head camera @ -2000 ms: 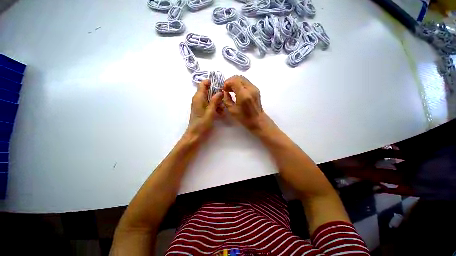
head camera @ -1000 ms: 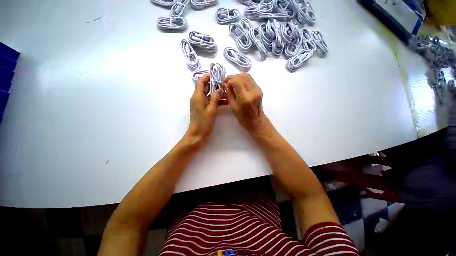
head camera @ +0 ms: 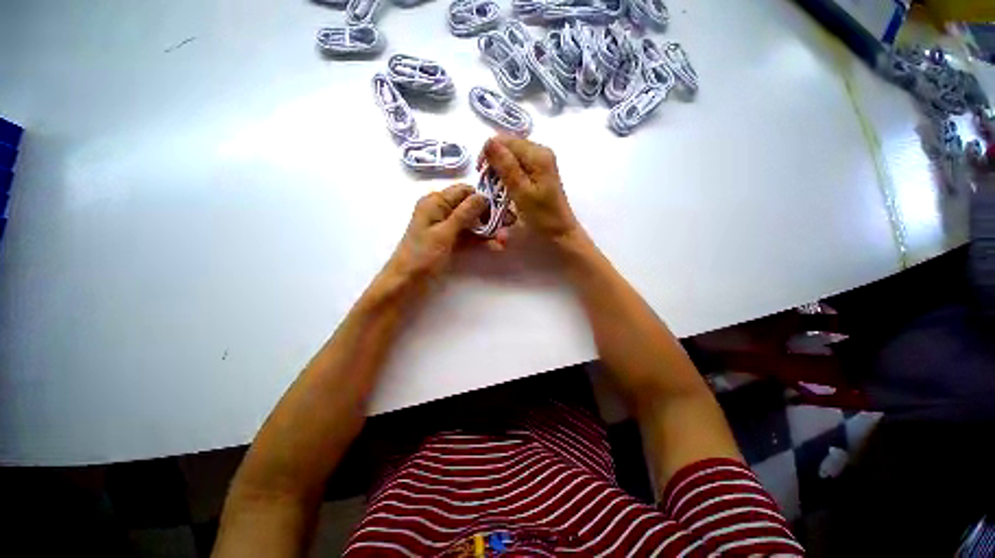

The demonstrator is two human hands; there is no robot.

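A white coiled cable bundle (head camera: 493,207) is held upright between my two hands, a little above the white table (head camera: 273,262). My left hand (head camera: 439,227) pinches its lower left side with thumb and fingers. My right hand (head camera: 528,185) grips its upper right side, with the fingertips at the top end. Part of the bundle is hidden by my fingers. No tie can be made out at this size. A loose coiled bundle (head camera: 435,156) lies flat just beyond my left hand.
More loose bundles (head camera: 501,110) lie ahead, with a pile of coiled cables (head camera: 584,60) at the far side. Blue boxes (head camera: 9,153) are cut off at the left edge. A greyer cable heap (head camera: 947,93) is at the far right. A dark-clothed person (head camera: 927,349) is partly visible at right.
The held bundle has moved slightly down and is turned. My right hand has shifted to its top and my left hand lower. The nearest loose bundle is now uncovered. The view has shifted slightly.
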